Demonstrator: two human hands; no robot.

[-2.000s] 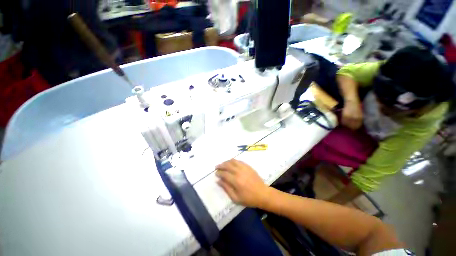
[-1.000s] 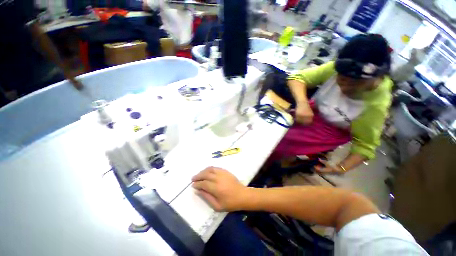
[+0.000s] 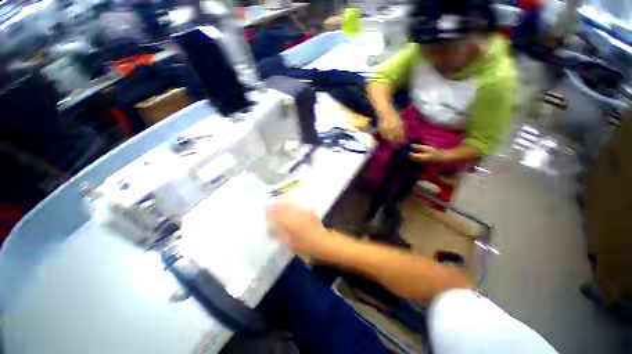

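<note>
A dark strap piece (image 3: 216,299) runs from under the needle area of the white sewing machine (image 3: 201,169) down over the table's front edge. My right hand (image 3: 294,227) is blurred, above the table to the right of the needle area, and its fingers are not clear. The yellow-handled thread snips (image 3: 285,188) lie on the table just beyond it. My left hand is not in view.
A pale blue tray-like rim (image 3: 52,202) curves behind the machine. A person in a yellow-green top (image 3: 485,93) sits at the right, holding dark pieces (image 3: 400,173). Black cable or strips (image 3: 343,140) lie at the table's right end. A brown box (image 3: 163,105) stands behind.
The view has swung to the right and blurred. My right hand is now closer to the snips. The seated person now holds dark pieces with both hands.
</note>
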